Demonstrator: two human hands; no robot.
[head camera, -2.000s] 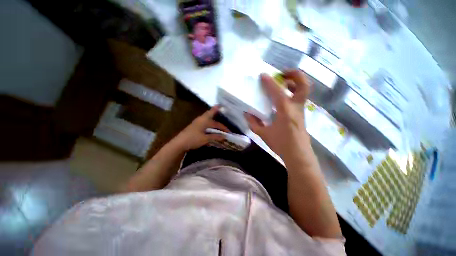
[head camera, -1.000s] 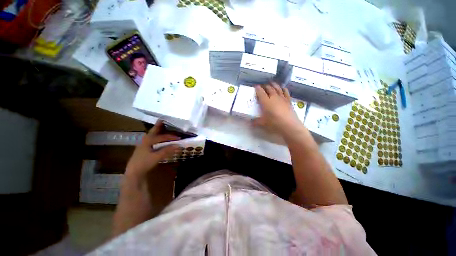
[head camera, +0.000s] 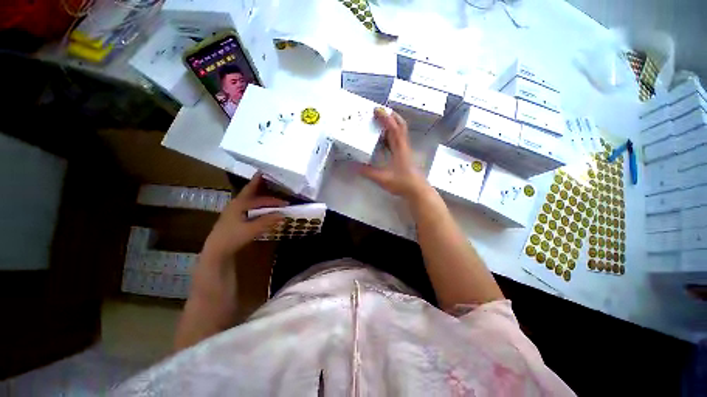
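Observation:
My left hand (head camera: 236, 223) holds a curled sticker sheet (head camera: 288, 225) low by the table edge, gold discs showing on its underside. My right hand (head camera: 401, 161) grips the right end of a white earbud box (head camera: 350, 122). Its fingertips are at the box's top right corner, where a small gold spot shows; the fingers partly hide it. This box is beside a stacked finished box (head camera: 271, 136), whose top corner has a round gold sticker (head camera: 310, 115).
Two boxes with gold stickers (head camera: 457, 172) sit right of my hand. Plain boxes (head camera: 484, 124) stand behind. Spare sticker sheets (head camera: 560, 217), a blue tool (head camera: 632, 163) and tall box rows (head camera: 674, 186) are at right. A smartphone (head camera: 225, 74) is at left; cartoned boxes (head camera: 159, 264) are below.
My right hand has moved left from the row of boxes, with a box now against the stack at left. A gap has opened in the row. My left hand still holds the sheet.

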